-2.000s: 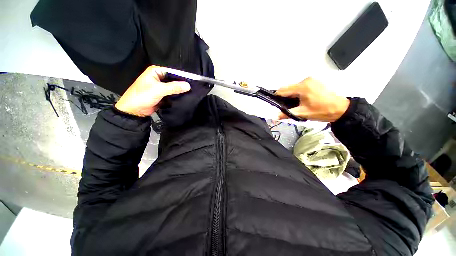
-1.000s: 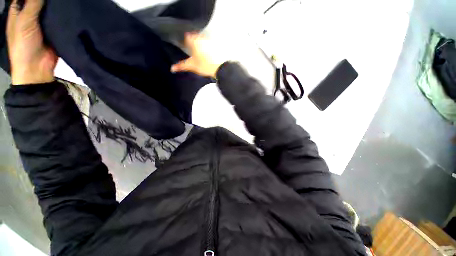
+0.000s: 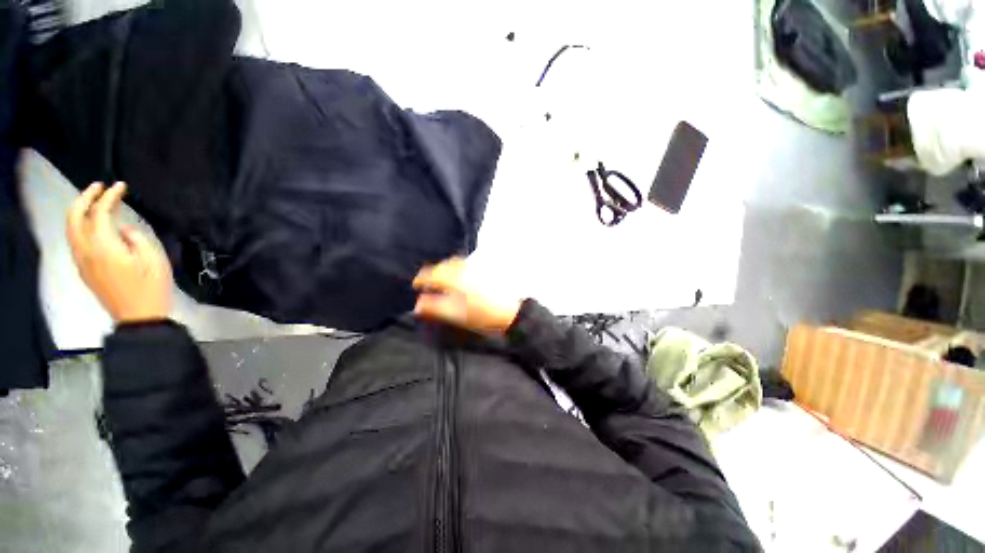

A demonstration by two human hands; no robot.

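A dark navy garment piece lies spread on the white-topped table, with bulkier dark folds at its left. My left hand is open at the cloth's lower left edge, fingers apart and holding nothing. My right hand is at the cloth's lower right edge, near my jacket. Its fingers are blurred, so whether they grip the cloth is unclear. The shears lie on the table right of the cloth, black handles showing; their blades are hardly visible against the white top.
A smartphone lies right of the shears. A thin dark strip lies on the table toward the back. Dark offcuts lie on the floor at left. An olive-green cloth bundle and a wooden box are at right.
The shears left my right hand and lie on the table. The garment has been spread out flatter. My left hand has let go of it, and my right hand has moved down to its near edge.
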